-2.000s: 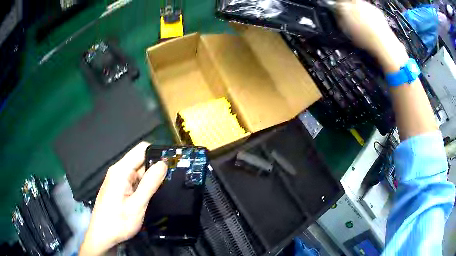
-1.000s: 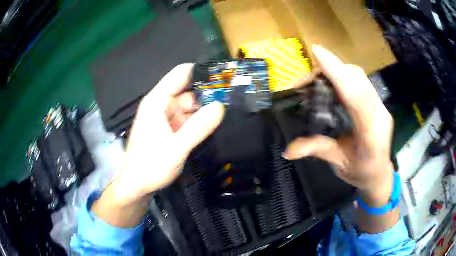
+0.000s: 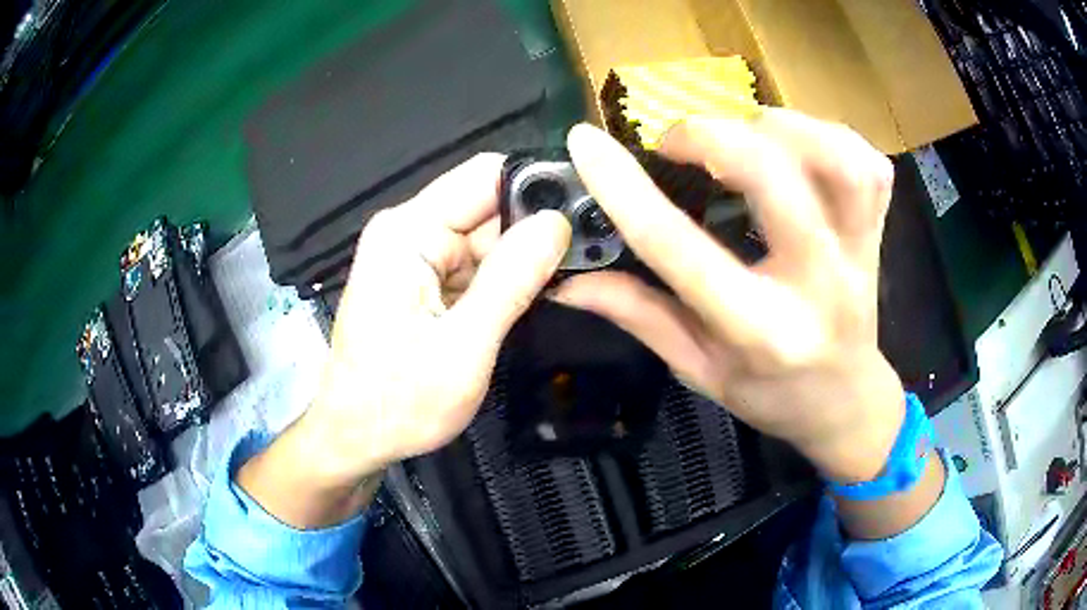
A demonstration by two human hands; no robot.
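A black phone (image 3: pixel 584 387) lies between my hands, its camera end away from me. A raised camera island (image 3: pixel 590 244) with round lenses now covers that end, partly hidden by my fingers. My left hand (image 3: pixel 423 304) grips the phone's left side, with the thumb on the camera island. My right hand (image 3: pixel 763 274) has its index finger and thumb around the camera island at the right. The slotted parts tray (image 3: pixel 548 512) is beneath the phone.
A brown carton (image 3: pixel 834 72) with a ridged yellow stack (image 3: pixel 685 95) stands beyond my hands. Black foam sheets (image 3: pixel 381 143) lie at upper left. Open handsets (image 3: pixel 167 346) lie on clear plastic at left. White-grey equipment (image 3: pixel 1037 393) is at right.
My right hand has come from the upper right to the phone. A back cover with lenses now lies over the board that showed before. The carton appears farther up in view.
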